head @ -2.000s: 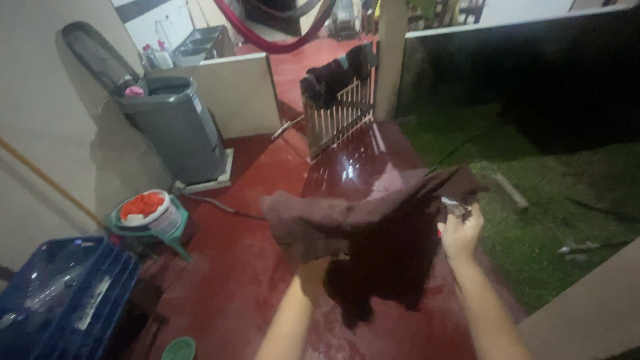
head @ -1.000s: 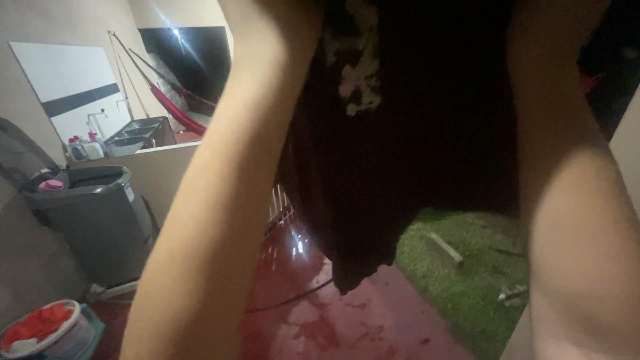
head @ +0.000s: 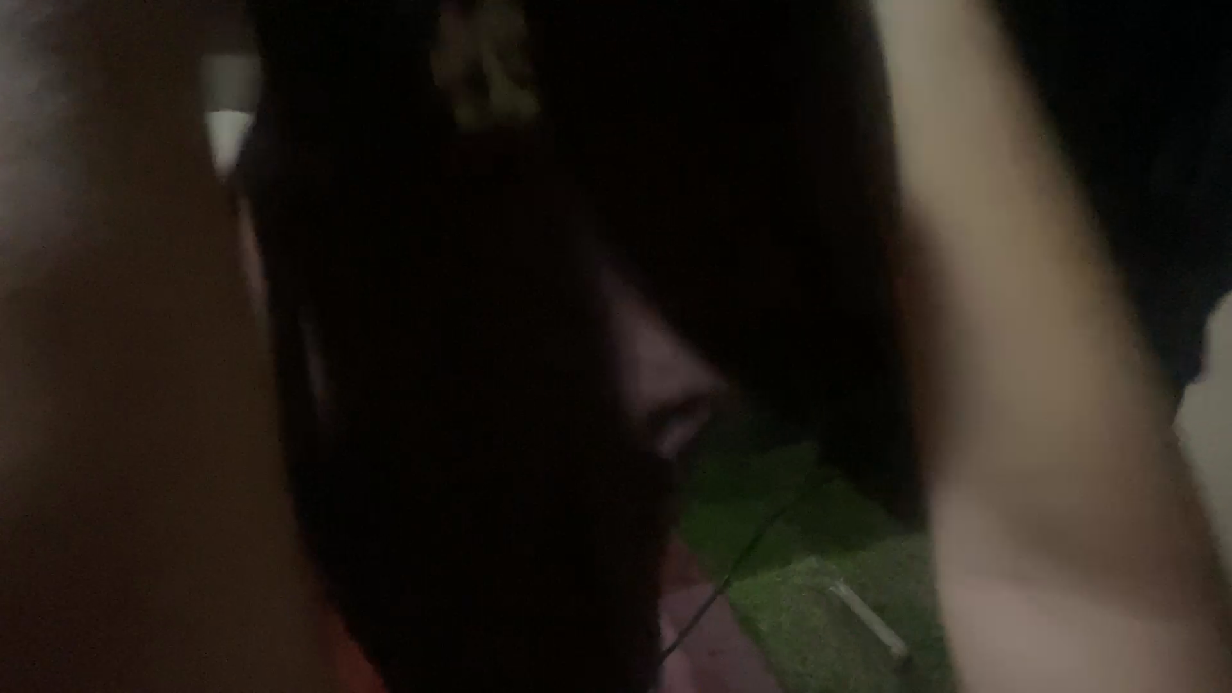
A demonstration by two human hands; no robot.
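Observation:
A dark cloth garment (head: 472, 385) hangs close in front of the camera and covers the middle of the view. A blurred yellowish patch shows near its top. A paler fold shows at its right side. My left forearm rises along the left edge and my right forearm along the right, on either side of the cloth. Both of my hands are beyond the top of the frame, so their hold on the cloth is hidden.
Past the cloth at the lower right lies grass (head: 818, 587) with a pale stick-like piece (head: 869, 621) on it. A strip of red floor (head: 712, 645) borders the grass, and a thin dark line (head: 722, 582) crosses there. A pale wall edge (head: 1208, 423) stands far right.
My hands, low with the spread cloth two seconds ago, have risen out of view. The cloth now hangs closer and hides most of the yard. The view has swung to the right.

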